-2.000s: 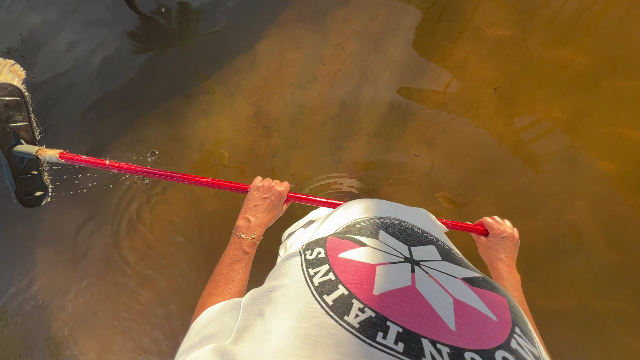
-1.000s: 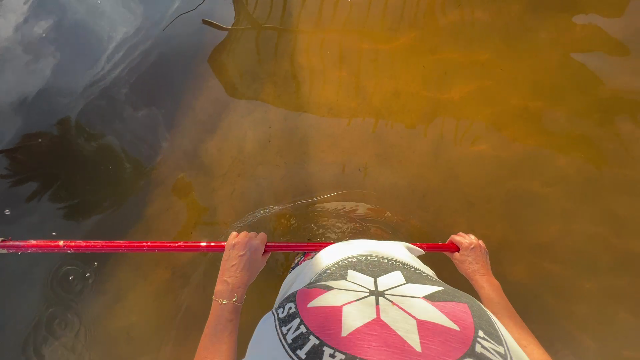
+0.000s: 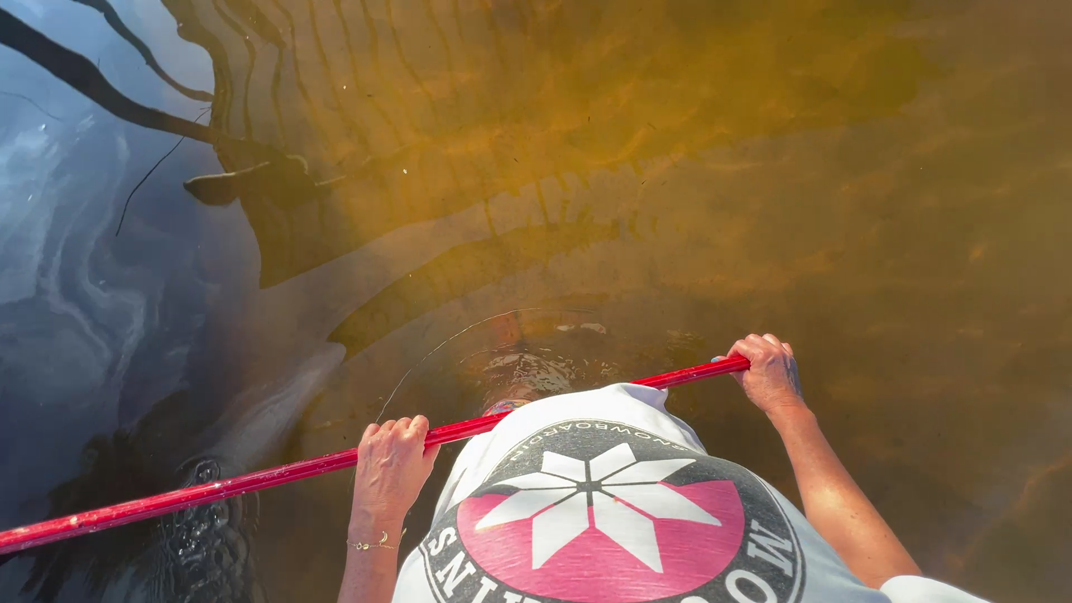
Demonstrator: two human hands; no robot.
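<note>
A long red pole [image 3: 251,481] runs from the left edge, in front of my body, to my right hand. My left hand [image 3: 394,465], with a thin bracelet at the wrist, is closed around it left of my white printed T-shirt [image 3: 603,511]. Around the pole's right end my right hand [image 3: 766,368] is wrapped. Part of the pole between the hands is hidden by the shirt. The pole's far left end lies outside the view.
I stand over shallow brownish water [image 3: 837,209] with ripples by my body. A dark branch [image 3: 92,84], or its reflection, crosses the upper left. Bubbles [image 3: 205,528] float below the pole at the lower left.
The brush head on the pole's left end, visible two seconds ago, is out of view. The pole's left part has swung downward in the view and its right end sits higher. Both hands keep their hold.
</note>
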